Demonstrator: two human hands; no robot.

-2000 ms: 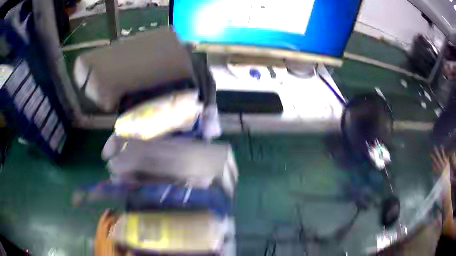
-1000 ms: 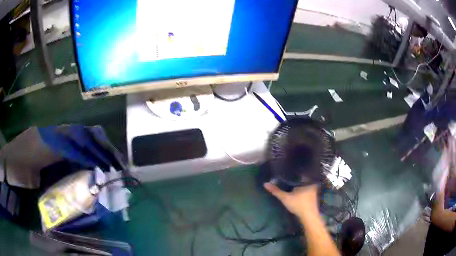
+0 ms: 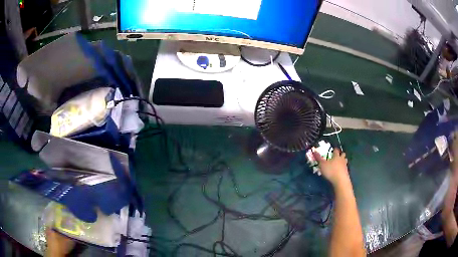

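Note:
My right hand point(image 3: 335, 168) has its fingers on a small crumpled white item point(image 3: 320, 152) beside the black desk fan point(image 3: 291, 116). My left hand point(image 3: 59, 244) is blurred and cut off at the lower left, against a wrapped unit with a yellow panel point(image 3: 88, 225) in an open blue box; its fingers are mostly hidden. Behind it, another wrapped unit point(image 3: 83, 111) lies on an open blue box with a pale inner lid point(image 3: 60, 68). A black cable with a pale plug point(image 3: 110, 104) reaches that unit.
Tangled black cables point(image 3: 221, 208) lie across the green bench. A black phone-like slab point(image 3: 188, 92) lies on the white stand point(image 3: 201, 116) below the monitor point(image 3: 216, 22). Blue boxes with white labels point(image 3: 14, 108) stand at far left. Another person's arm point(image 3: 449, 206) shows at far right.
My right hand has moved from the fan's base to the white item at its right. The view has swung back left, bringing my left hand and the near box into the picture again.

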